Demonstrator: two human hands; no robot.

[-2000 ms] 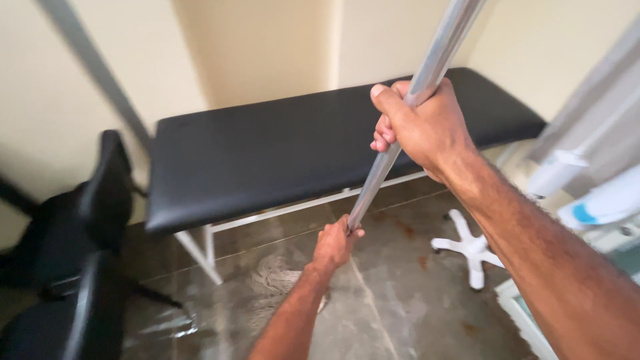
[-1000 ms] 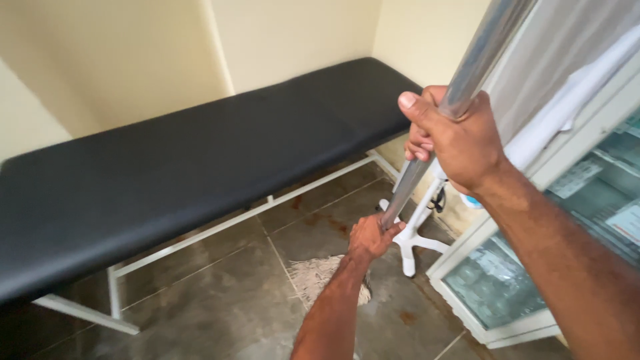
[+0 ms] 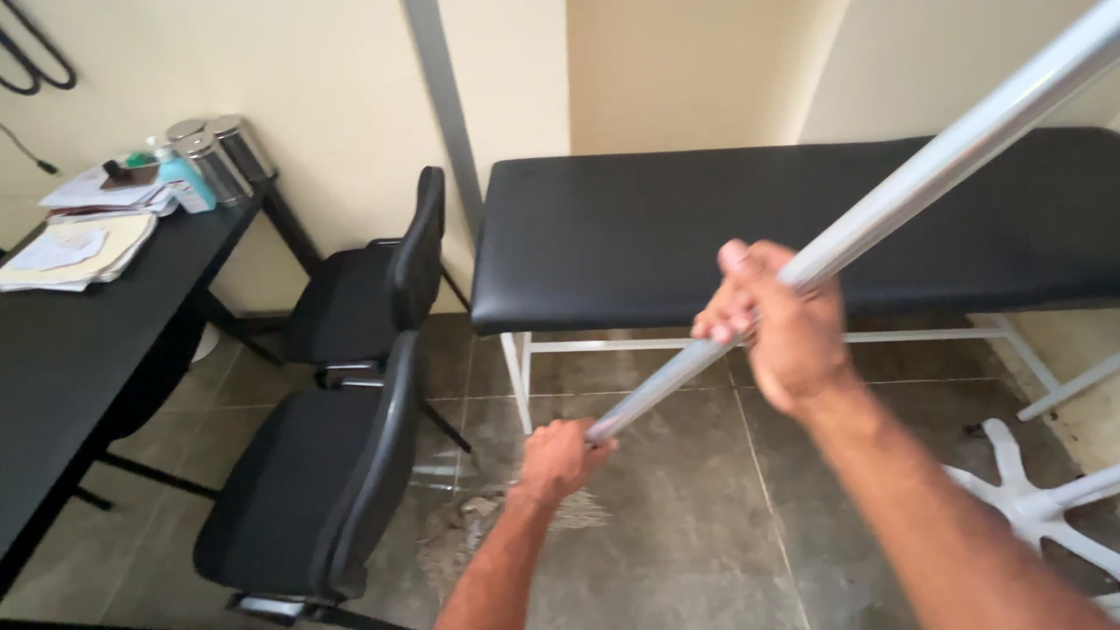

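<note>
A metal mop pole slants from the upper right down to the lower middle of the view. My right hand grips it around its middle, in front of the examination couch. Lower down the pole, my left hand is closed around it. The string mop head lies on the tiled floor behind my left forearm, which hides part of it. It rests close to the nearer black chair.
A black padded examination couch on a white frame runs along the wall. Two black chairs stand at the left beside a black desk with papers, a pump bottle and metal canisters. A white wheeled base is at the lower right.
The view has swung left, bringing the desk and chairs in. The mop head, by the white base one second ago, is now near the chairs. Both hands have kept hold of the pole.
</note>
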